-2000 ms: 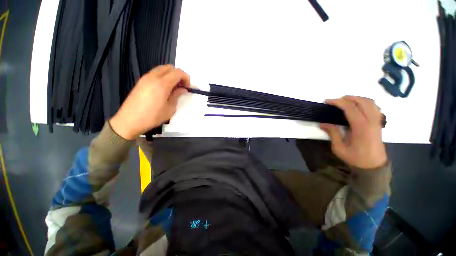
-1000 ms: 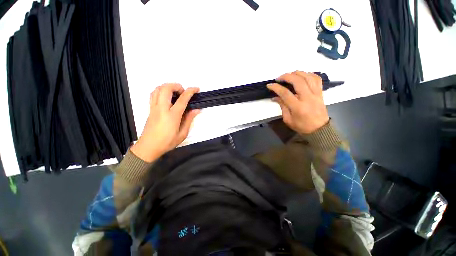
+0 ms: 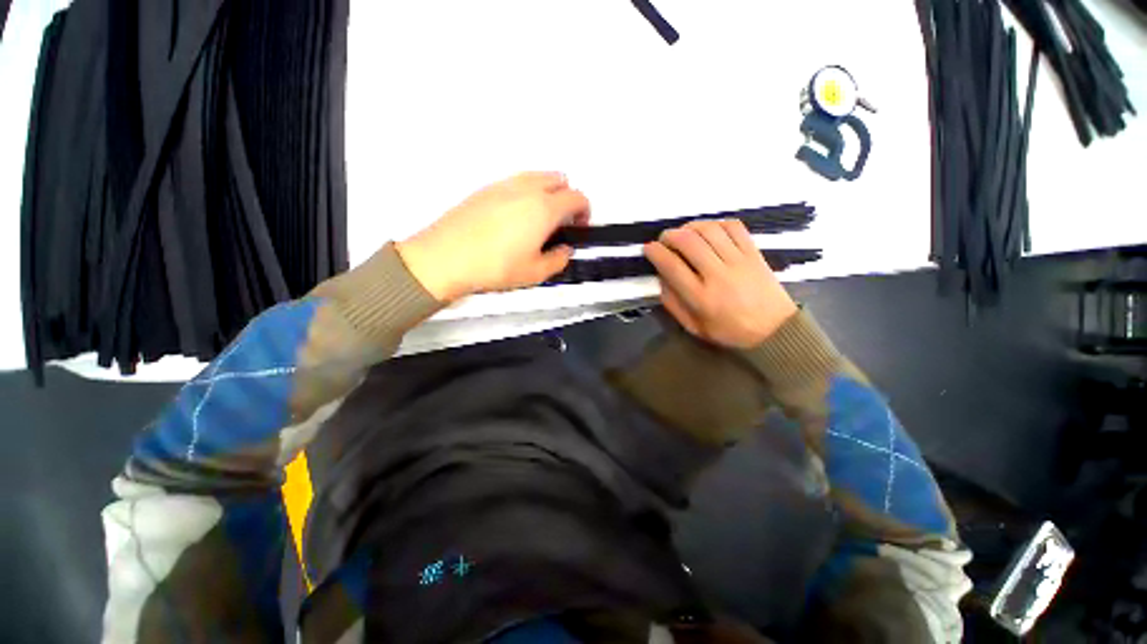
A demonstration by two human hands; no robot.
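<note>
A bundle of black strips (image 3: pixel 770 218) lies crosswise near the table's front edge, parted into two groups with a white gap at the right ends. My left hand (image 3: pixel 503 237) holds the left ends between thumb and fingers. My right hand (image 3: pixel 717 279) lies over the middle of the bundle, its fingers curled on the strips and covering part of both groups. Whether the strips rest fully on the table cannot be told.
A large strip pile (image 3: pixel 176 189) hangs over the edge at left. A smaller pile (image 3: pixel 979 151) is at right, with more strips (image 3: pixel 1084 69) beyond it. The dial gauge (image 3: pixel 834 123) lies right of centre. A single strip (image 3: pixel 655 20) lies at the far side.
The bundle, held together one second ago, is now parted into two groups at the right. My left hand has moved right, closer to my right hand. The view has also shifted.
</note>
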